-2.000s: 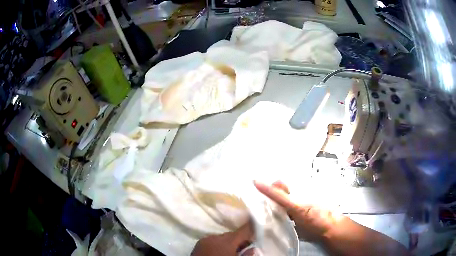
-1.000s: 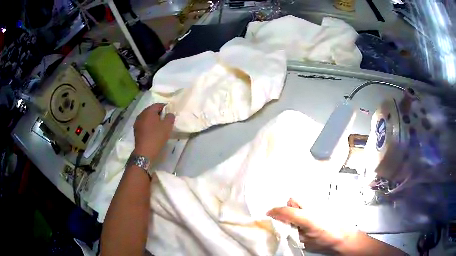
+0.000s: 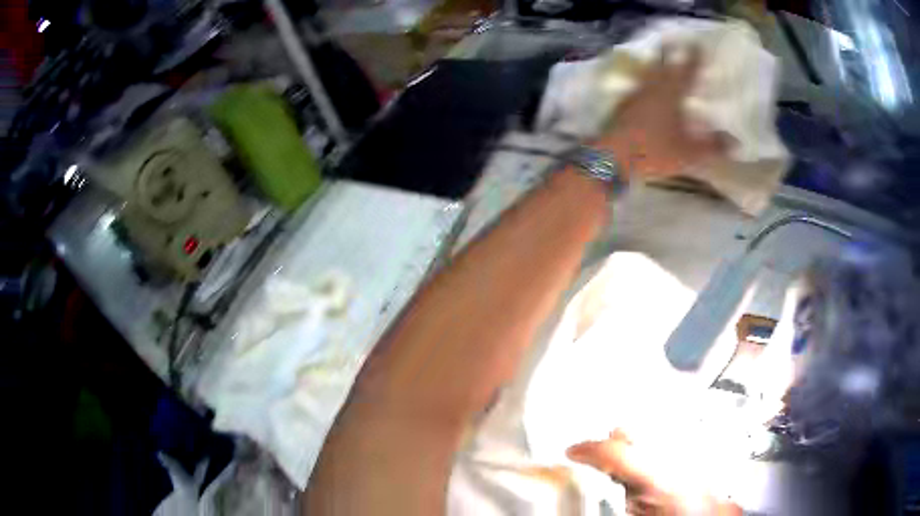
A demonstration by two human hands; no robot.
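My left hand [image 3: 666, 126], with a watch at the wrist, is at the back on a cream-white garment piece [image 3: 741, 86]. The hand is blurred, with cloth around its fingers. My right hand [image 3: 641, 474] is low in front, its fingers on the edge of another cream-white garment piece [image 3: 615, 343], which glares under the lamp. My left forearm hides part of the table and cloth. The sewing machine's needle area [image 3: 772, 418] is right of this cloth, blurred and washed out. The grey-blue lamp paddle [image 3: 706, 317] hangs above the cloth's right side.
More cream-white cloth [image 3: 293, 348] lies on the white table extension at left. Beyond it are a beige machine end [image 3: 171, 191] with a red light and a green pad [image 3: 267, 141]. A dark flat panel [image 3: 444, 126] lies at the back, near a pale pole [image 3: 306, 71].
My left hand has moved from the left to the back right, and the garment piece behind the machine bed has shifted there with it. My right hand stays at the front cloth. The view has shifted left.
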